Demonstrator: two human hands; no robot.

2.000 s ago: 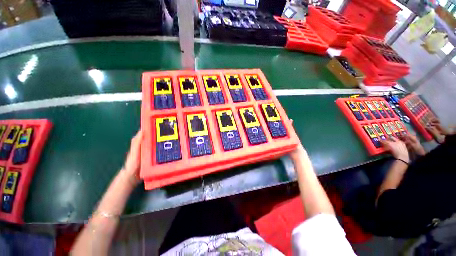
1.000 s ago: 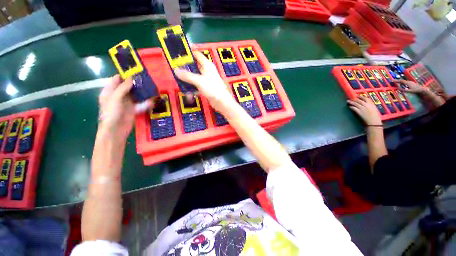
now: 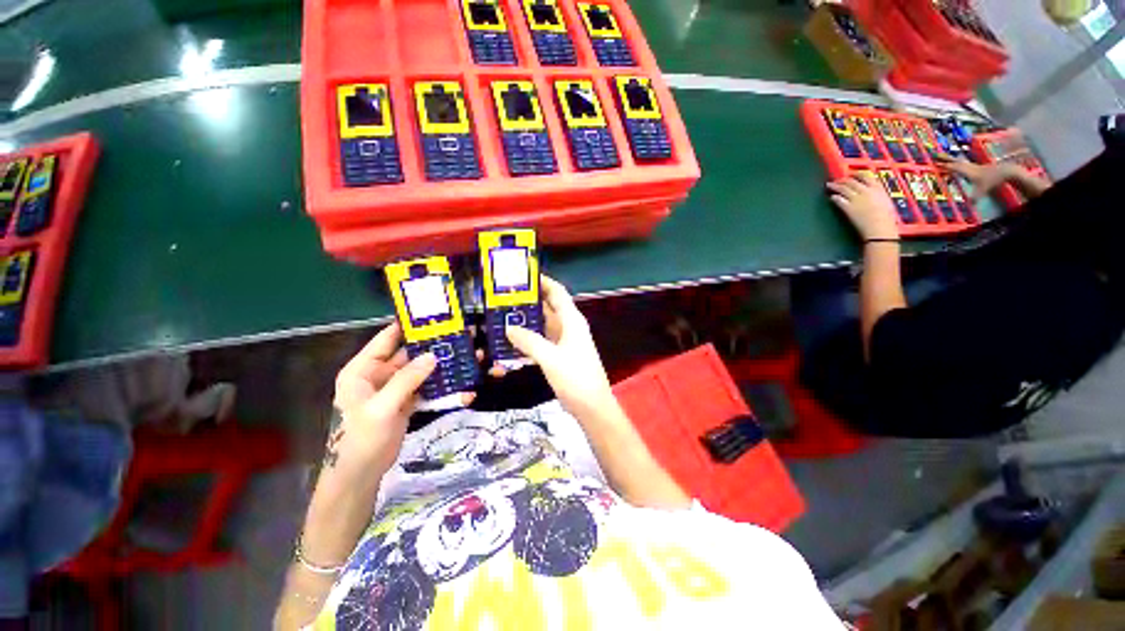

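My left hand holds a keypad phone upright, its screen lit white, with the thumb on the keypad. My right hand holds a second keypad phone, also lit white, with the thumb near its navigation key. Both phones are side by side at the bench's near edge, with yellow around their screens. Behind them a red phone tray lies on top of another tray. Its front row is full of dark-screened phones, and the two left pockets of its back row are empty. A small dark and metallic bit shows between the phones; I cannot tell what it is.
A red tray with phones lies at the left of the green bench. Another phone tray is at the right, under a seated person's hands. Stacked red trays stand behind. A red tray with a dark item is below the bench edge.
The two phones have come down from above the tray to the bench edge, and their screens have gone from dark to white. Both thumbs are now on the phones' lower halves. The view has tilted down.
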